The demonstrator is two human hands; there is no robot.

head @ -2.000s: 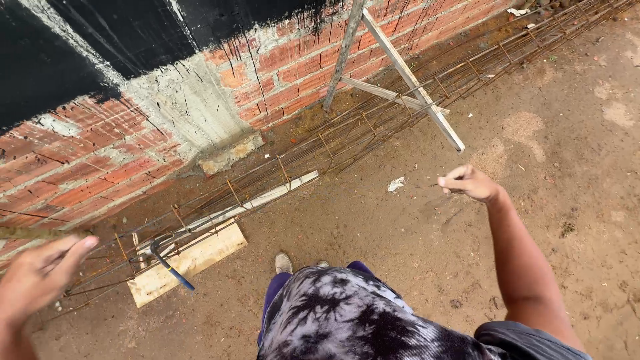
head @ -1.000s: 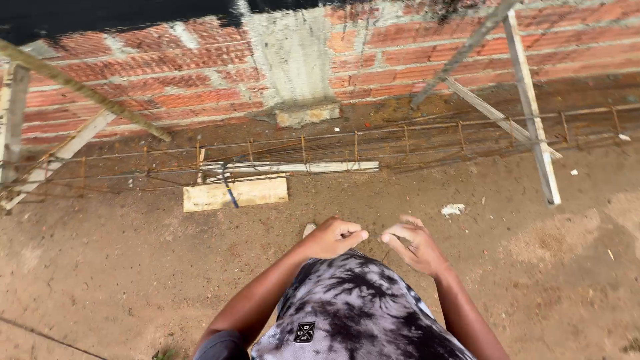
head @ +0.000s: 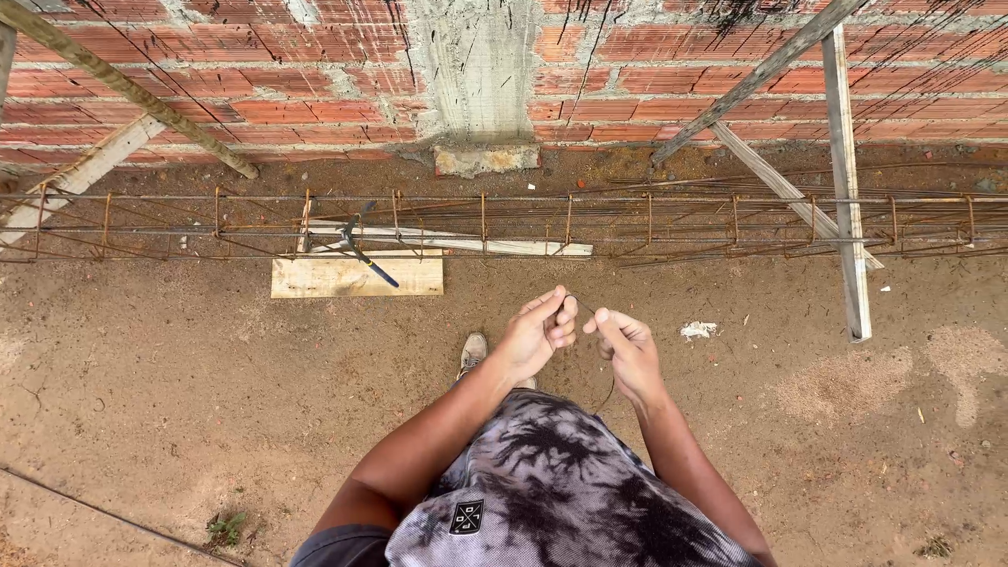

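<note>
Both hands are raised in front of my shirt, close together but apart. My left hand (head: 538, 335) pinches one part of a thin dark wire (head: 581, 304) between thumb and fingers. The wire spans the small gap to my right hand (head: 628, 353), whose thumb and forefinger grip it too; a thin strand seems to hang below that hand. Beyond the hands, a long rebar cage (head: 483, 224) of rusty rods and stirrups lies along the wall. A tool with blue handles, perhaps pincers (head: 370, 260), rests over the cage and a short wooden board (head: 346, 277).
A brick wall (head: 315, 79) with a concrete column (head: 480, 71) runs across the top. Wooden props lean at left (head: 134, 90) and right (head: 756, 79), one post (head: 850, 236) jutting over the cage. A rod (head: 118, 516) lies on the dirt at lower left.
The hands were far apart two seconds ago and have come together in front of my body. The view has swung round to face the wall squarely.
</note>
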